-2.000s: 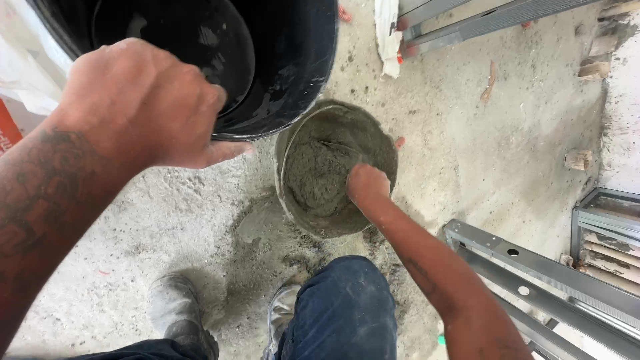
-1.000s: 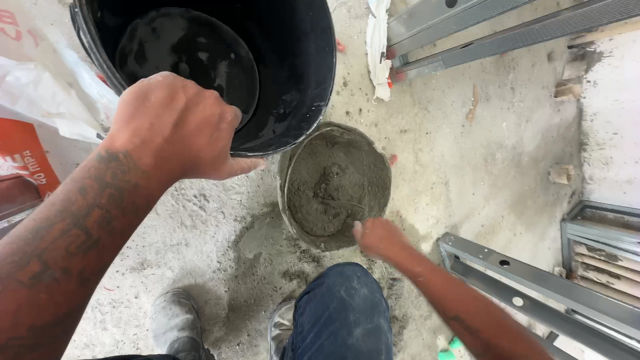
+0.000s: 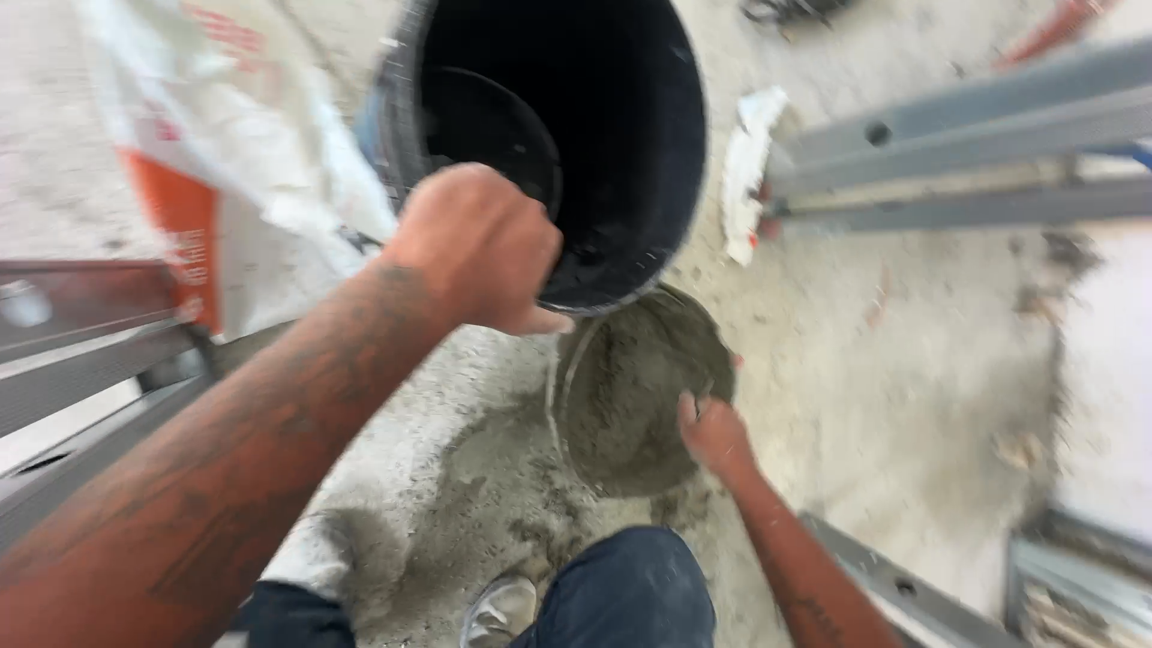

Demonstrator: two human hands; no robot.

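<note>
My left hand (image 3: 486, 247) grips the near rim of a large black bucket (image 3: 630, 180), which is tilted with its mouth toward me; a dark pool shows inside. Below and partly behind it, a mortar-caked bucket (image 3: 558, 396) stands on the floor, holding wet grey mortar (image 3: 630, 387). My right hand (image 3: 717, 435) is at the right side of that bucket, fingers closed around a thin metal tool that reaches into the mortar; its kind cannot be told.
White and orange bags (image 3: 234, 180) lie at the left beside metal studs (image 3: 81, 333). More metal profiles (image 3: 945, 126) extend at the upper right, others (image 3: 882, 576) at the lower right. My boots and knee are near the mortar bucket on the concrete floor (image 3: 450, 396).
My right hand has shifted around the mortar bucket's right side, and the mortar surface looks different. My left hand stays on the black bucket's rim. The view has swung, showing more at the left.
</note>
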